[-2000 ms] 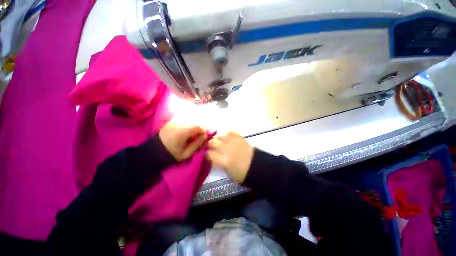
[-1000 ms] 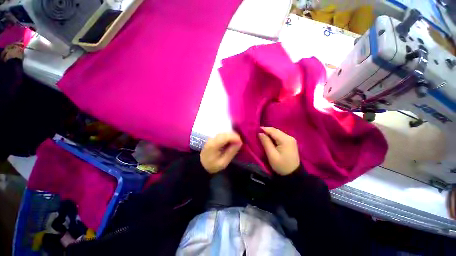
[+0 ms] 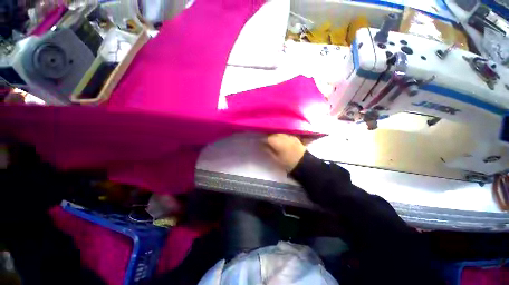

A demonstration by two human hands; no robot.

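A magenta garment piece stretches from the needle area to the left picture edge, over the table's front edge. Its right end lies in white glare beside the presser foot of the lockstitch machine. My right hand pinches the cloth's lower edge just left of the needle, fingers partly hidden by blur. My left hand is not visible; only a dark sleeve shows at lower left, below the cloth. Stacked magenta panels lie flat behind the stretched piece.
A tan-rimmed tray stands left of the stack, beside a grey machine part. A blue crate with magenta cloth is below the table. Brown-orange rings lie at the bed's right end. Another blue crate is lower right.
The bunched cloth between both hands is now drawn out long to the left. My left hand has gone from view. My right hand has moved slightly left and up, nearer the needle.
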